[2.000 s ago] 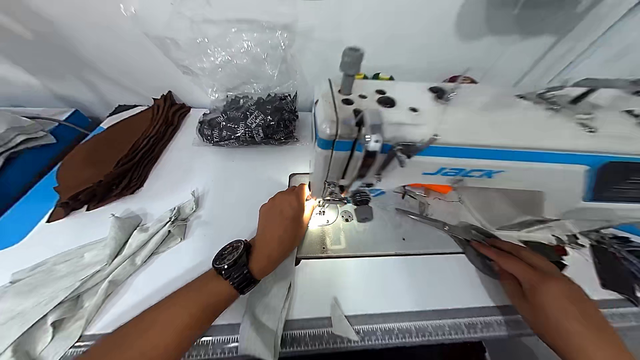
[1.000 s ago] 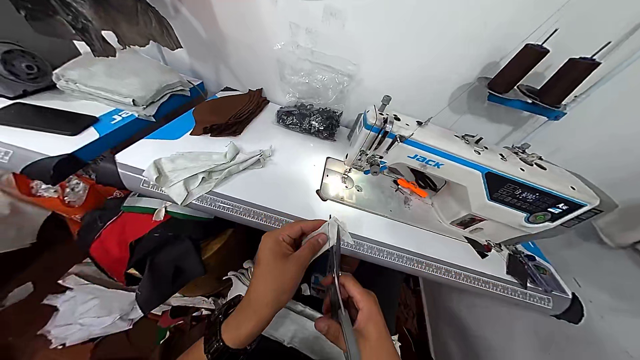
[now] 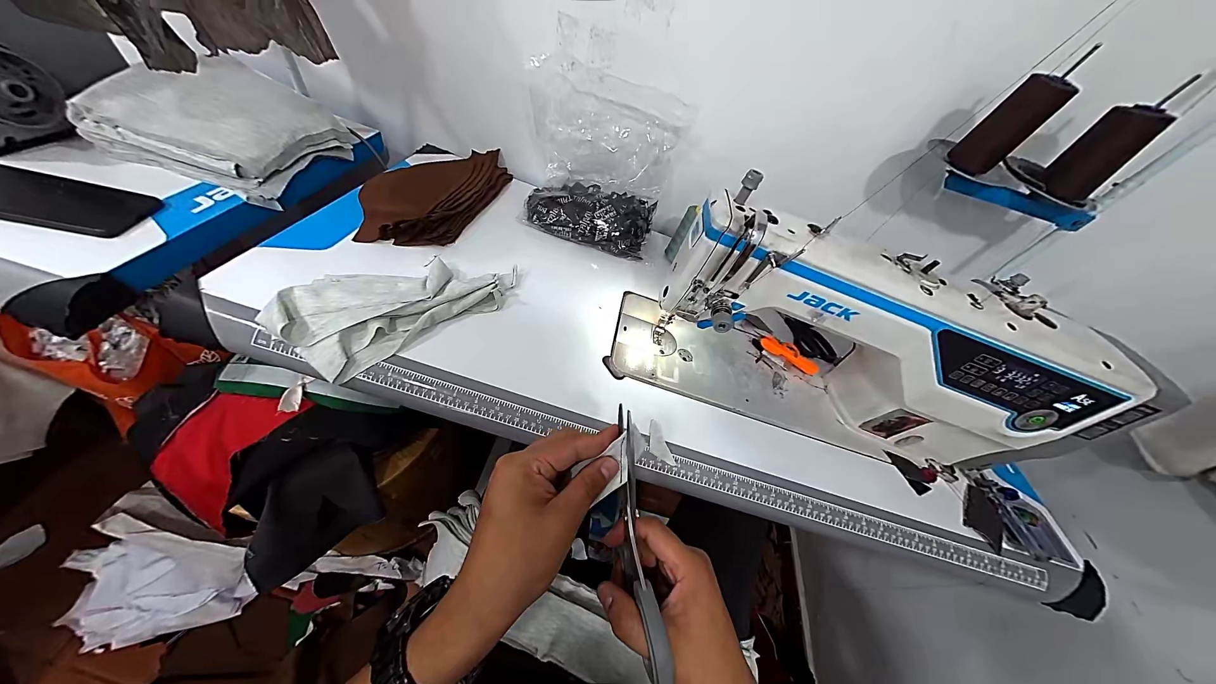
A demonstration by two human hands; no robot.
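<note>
My left hand [image 3: 543, 499], with a dark watch on its wrist, pinches a pale grey fabric piece [image 3: 616, 473] near the table's front edge. In my right hand [image 3: 674, 594] are large fabric scissors [image 3: 635, 541], their blades pointing away from me and lying against the fabric. A small pale scrap [image 3: 659, 443] rests on the edge ruler just right of the blade tips. Beyond my hands stands a white and blue Jack sewing machine [image 3: 855, 342], its needle area lit. Light grey fabric [image 3: 380, 313] lies crumpled on the table to the left.
Stacked brown fabric pieces [image 3: 432, 198] and a plastic bag of black labels [image 3: 591, 220] lie at the back. An orange-handled tool [image 3: 788, 356] is on the machine bed. Brown thread cones [image 3: 1015, 123] stand at the upper right. Mixed cloth [image 3: 204, 456] is heaped below left.
My left hand has left the needle area and come back to the table's front edge with fabric. The scissors, earlier over the machine bed, are now at that fabric. The view has shifted widely.
</note>
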